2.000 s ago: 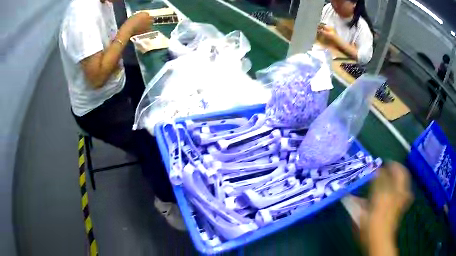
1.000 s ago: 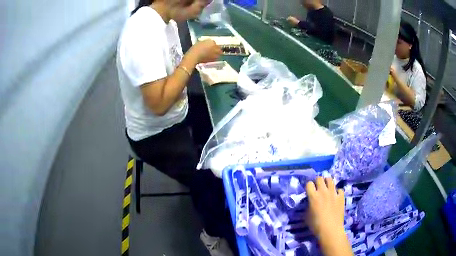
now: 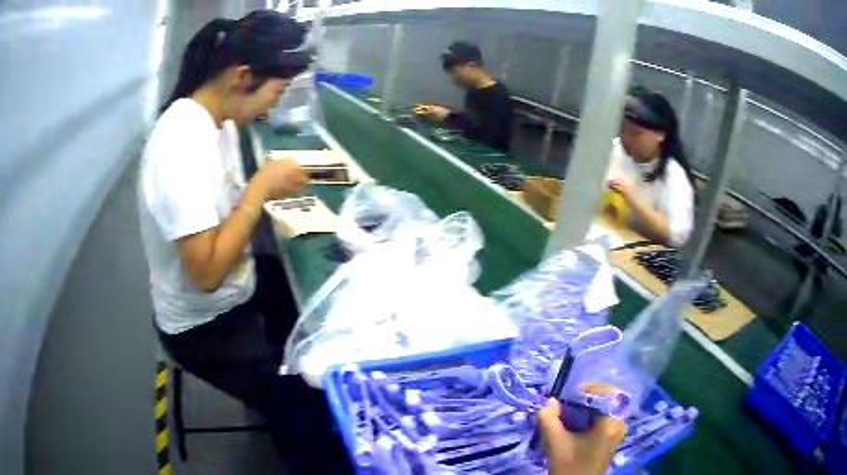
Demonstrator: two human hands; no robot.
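My left hand [image 3: 580,445], cut off by the lower edge, is raised over the blue tote [image 3: 418,355]. It grips lilac handle shells [image 3: 605,399], with dark parts or gaps between them; blur hides their exact number. Many more lilac shells [image 3: 409,417] lie heaped in the tote. Two clear bags of small lilac parts stand on the heap: one [image 3: 553,311] behind the held shells, the other [image 3: 650,334] to their right and partly hidden. My right hand is out of the picture.
Large crumpled clear bags [image 3: 399,297] lie beyond the tote. A blue tray [image 3: 799,380] with small parts is at right, across the white line. A pale post [image 3: 594,130] rises from the green line. Three people sit farther along it.
My left hand reached from the right into the tote and has now come up holding lilac shells. The view has swung left, then partly back and upward.
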